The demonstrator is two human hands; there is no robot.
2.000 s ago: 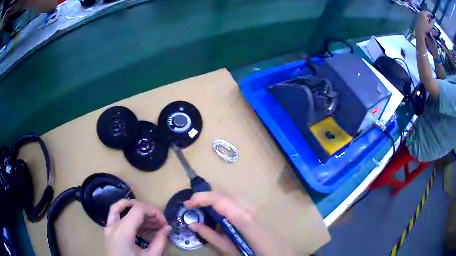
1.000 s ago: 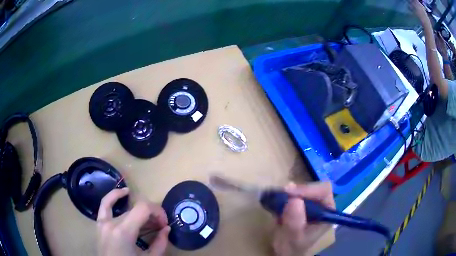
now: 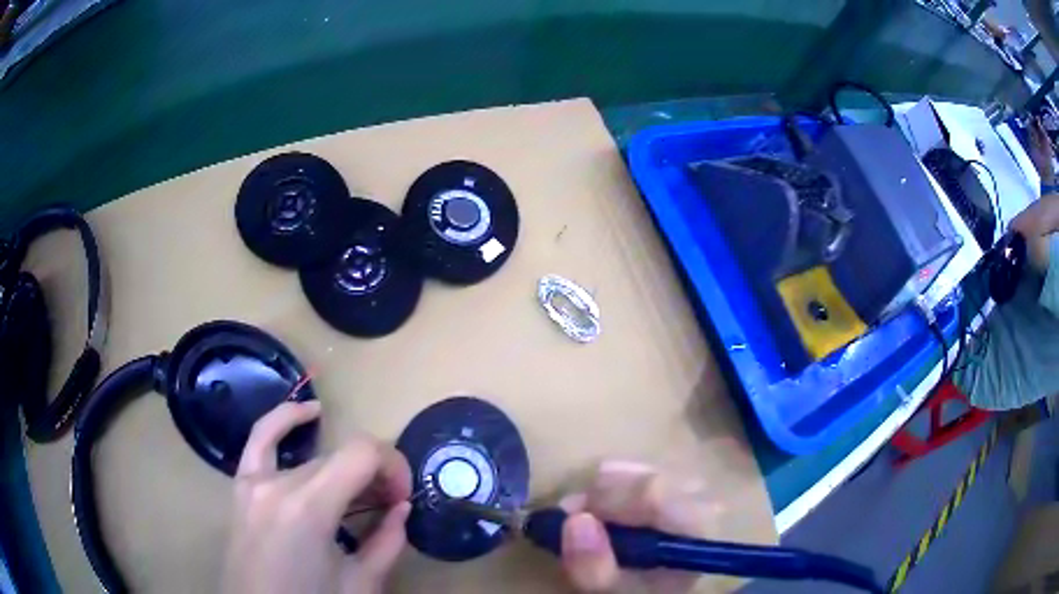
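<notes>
A black speaker driver (image 3: 462,441) with a silver centre and a white label lies on the cardboard. My right hand (image 3: 616,522) holds the soldering iron (image 3: 685,550) by its dark blue handle, its metal end over the driver near the silver centre. My left hand (image 3: 319,505) pinches a thin lead wire at the driver's left edge; the wire's end is too small to make out. Left of it lies a headphone (image 3: 93,429) with an open black ear cup housing (image 3: 227,389); a red wire (image 3: 302,385) shows at the cup's rim.
Three drivers (image 3: 360,269) lie touching at the back of the cardboard sheet (image 3: 557,151). A silvery coil (image 3: 569,309) lies right of them. Another headphone (image 3: 91,313) is at far left. A blue tray (image 3: 801,432) holds the station (image 3: 894,209) and yellow sponge (image 3: 820,311). A person (image 3: 1010,360) is at right.
My right hand first moved away from the driver with the iron, then brought the iron's metal end back over it. My left hand keeps its pinch beside the driver. The camera view has shifted.
</notes>
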